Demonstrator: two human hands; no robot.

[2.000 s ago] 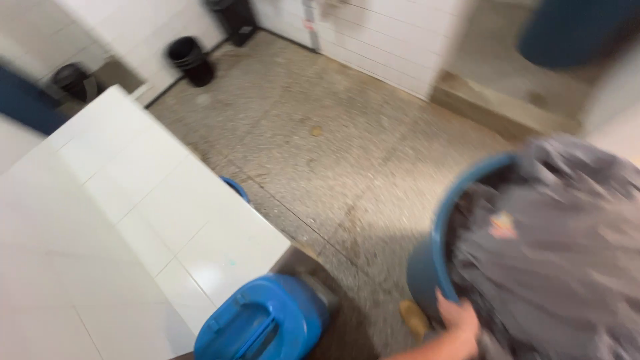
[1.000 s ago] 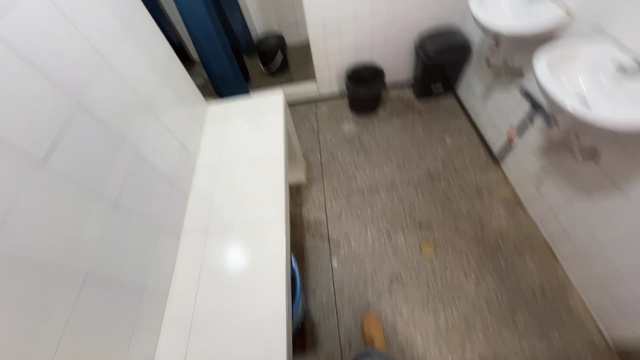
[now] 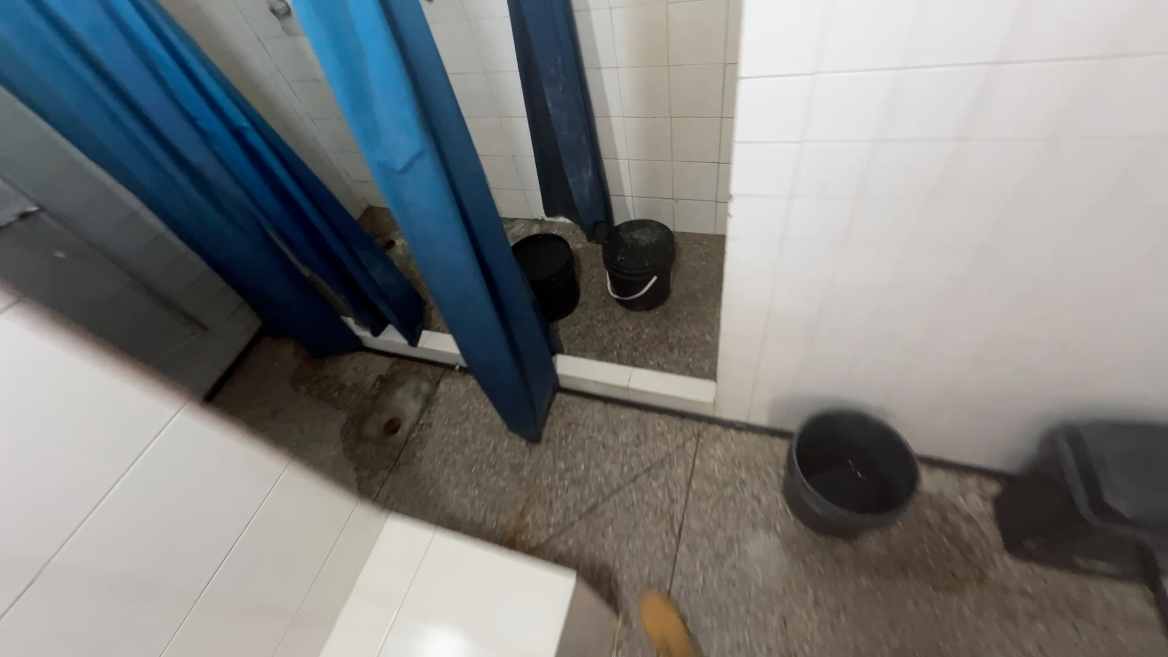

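Neither my left hand nor my right hand shows in the head view, so what they hold cannot be seen. Against the white tiled wall stands an open black bucket (image 3: 850, 474). Two more black buckets are on the shower stall floor: one with a white handle (image 3: 639, 265), and another (image 3: 547, 276) partly behind a blue curtain (image 3: 456, 237). A black bin (image 3: 1090, 497) is at the right edge, blurred. The tip of a tan shoe (image 3: 666, 624) shows at the bottom.
A white tiled ledge (image 3: 484, 584) juts in from the bottom left. A low tiled curb (image 3: 634, 381) runs along the stall's entrance. More blue curtains (image 3: 210, 155) hang at the left, near a floor drain (image 3: 392, 425). Wet stains mark the speckled floor.
Two seconds ago a hand was at the rim of a blue barrel with a grey plastic bag; both are out of view now. The view has turned toward the curtained stalls.
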